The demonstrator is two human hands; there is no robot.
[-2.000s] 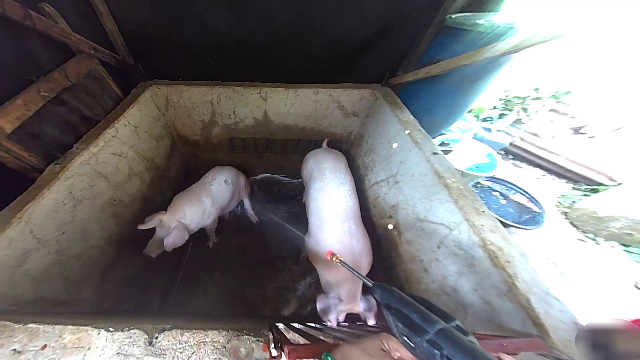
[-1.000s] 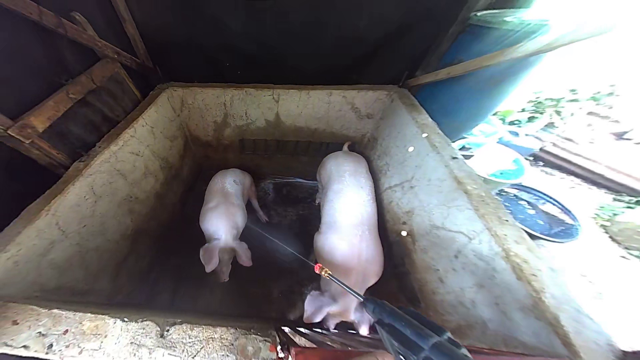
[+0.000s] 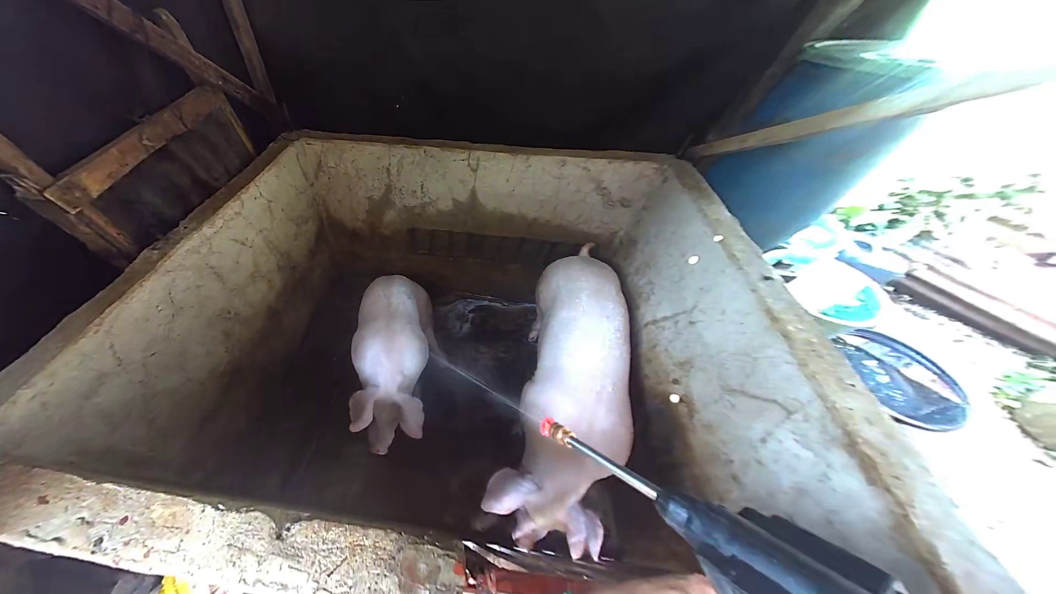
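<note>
A pressure washer spray gun [image 3: 742, 536] reaches in from the lower right, its metal lance ending in a brass and red nozzle [image 3: 557, 431]. A thin water jet runs from the nozzle up-left towards the smaller pig [image 3: 389, 355], which stands facing the near wall. The larger pig [image 3: 584, 330] stands at the right, head down near the front wall, with the lance crossing in front of it. A sliver of a hand, apparently my left hand [image 3: 660, 585], shows at the bottom edge beside the gun; its fingers are hidden. My right hand is out of view.
Concrete walls [image 3: 487, 177] enclose the pen, with a dark wet floor [image 3: 330, 487]. Red metal bars [image 3: 520, 580] stand at the front edge. Outside right are a blue barrel [image 3: 808, 140], basins [image 3: 837, 293] and a round dark-rimmed container [image 3: 903, 379]. Wooden beams [image 3: 140, 148] cross the upper left.
The smaller pig has turned from facing left to facing the near wall. The larger pig's head has shifted left. Less of the hand by the gun shows than two seconds ago.
</note>
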